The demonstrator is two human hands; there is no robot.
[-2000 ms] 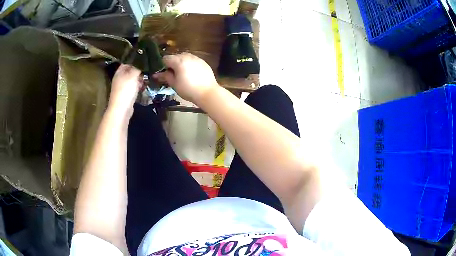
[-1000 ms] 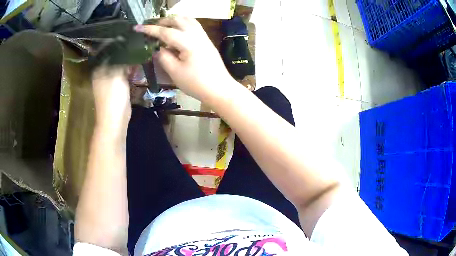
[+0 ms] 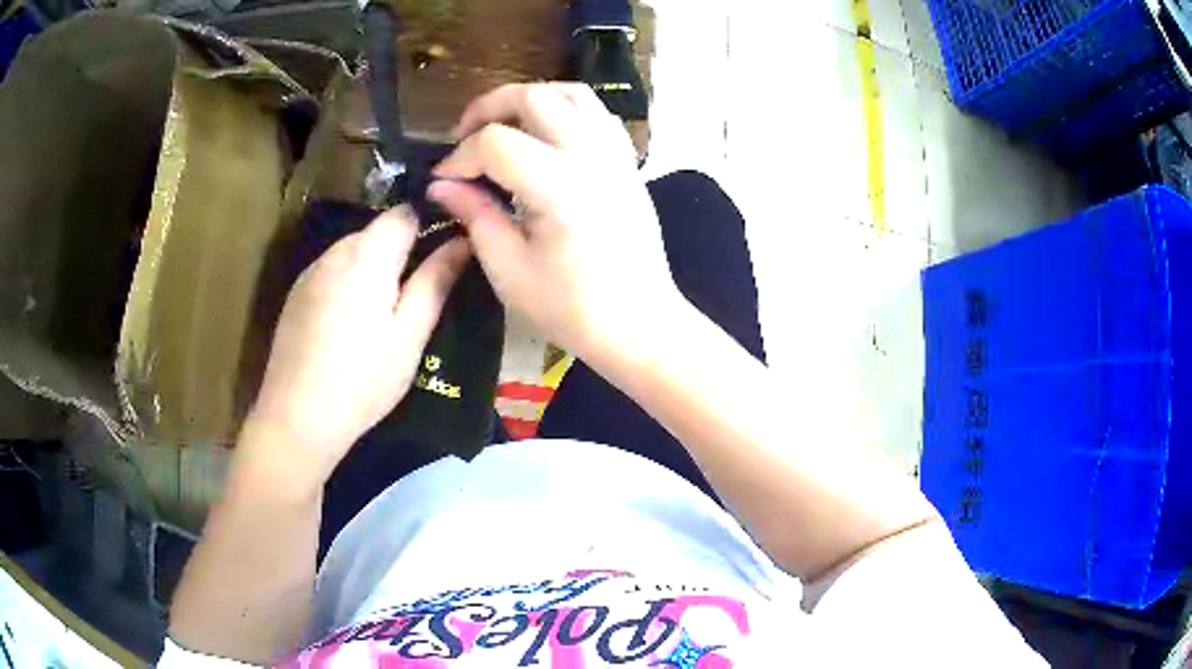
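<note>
A dark green pouch (image 3: pixel 451 342) with a small gold logo and gold lettering hangs over the lap, below and between my hands. Its dark upper end is bunched at my fingertips, with a thin gold line there. My left hand (image 3: pixel 353 314) pinches it from the left. My right hand (image 3: pixel 543 196) pinches it from the right, thumb and index finger close together. My fingers hide part of the upper end. A small silvery-white piece (image 3: pixel 383 179) lies just beyond my left fingertips, at the lower end of a dark strap (image 3: pixel 380 79).
A brown wooden stool (image 3: pixel 484 52) stands ahead, with a dark pouch stack (image 3: pixel 611 65) at its right edge. An open cardboard carton (image 3: pixel 209 261) is at left. A blue crate (image 3: pixel 1052 65) and a blue box (image 3: pixel 1059 405) are at right. Something red (image 3: pixel 526 405) shows between the legs.
Both hands have come down and nearer the body, and the pouch now hangs with its logo and lettering showing. The stool and the pouch stack sit higher in the view.
</note>
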